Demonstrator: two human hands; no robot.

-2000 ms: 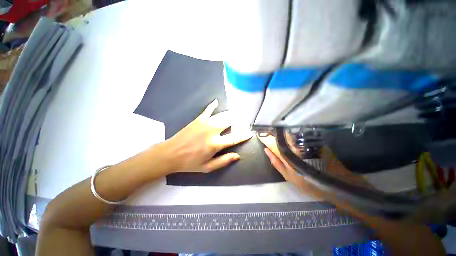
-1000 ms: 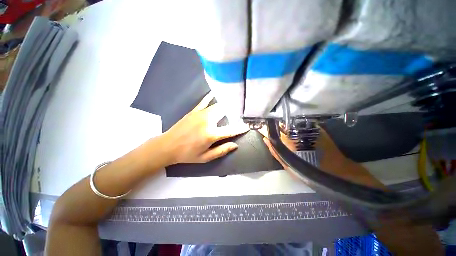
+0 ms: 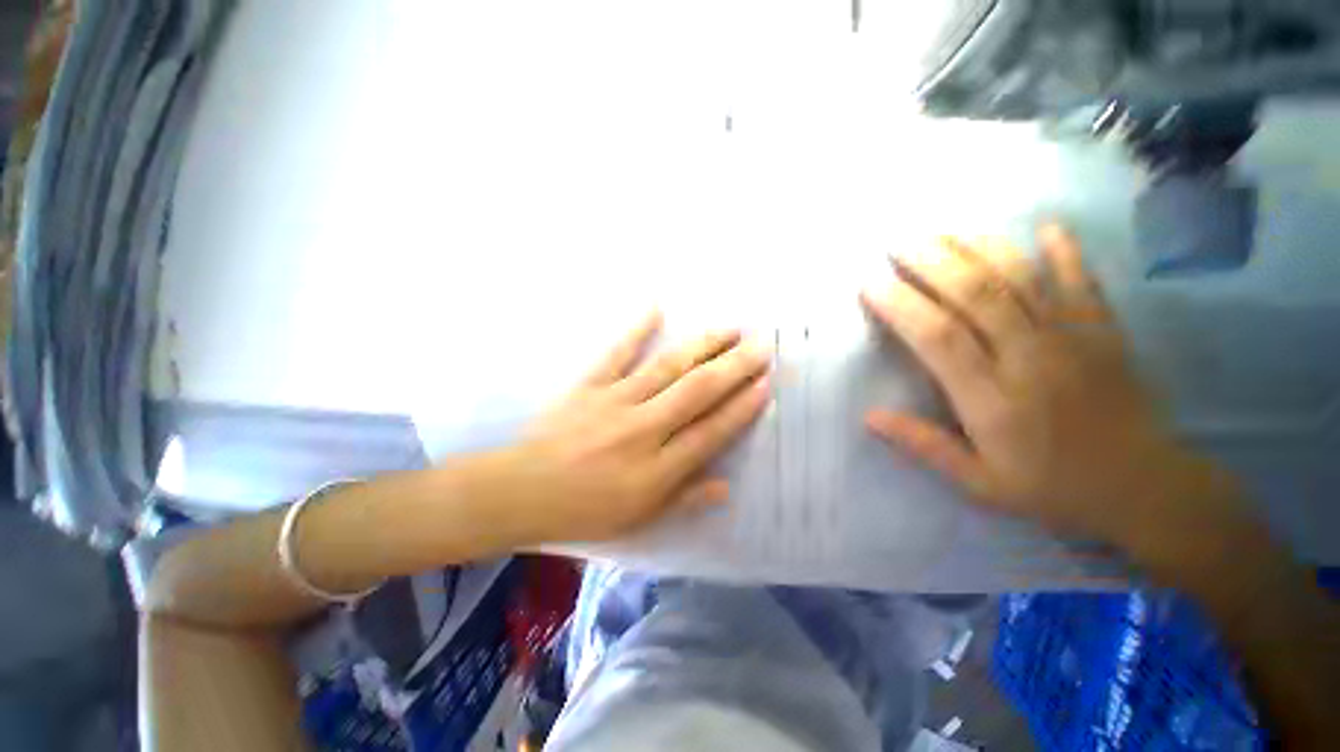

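Note:
A pale grey garment panel (image 3: 801, 536) with thin marked lines lies flat over the table's front edge. Its upper part is washed out by glare. My left hand (image 3: 625, 441) lies on it left of the lines, fingers slightly apart. My right hand (image 3: 1014, 382) rests on it right of the lines, fingers spread and slightly blurred. Neither hand grips anything that I can see. The sewing machine (image 3: 1088, 66) is blurred and cut off at the upper right; its needle cannot be made out.
A stack of grey cut pieces (image 3: 96, 265) stands at the left table edge. A grey table-edge strip (image 3: 294, 441) shows left of the panel. Blue crates (image 3: 1102, 661) and mixed cloth are below the table, around the wearer's lap.
The view has shifted downward. The dark panel is no longer seen under my hands; a pale marked surface lies there. Both hands have moved off the needle area toward the front edge, spread apart.

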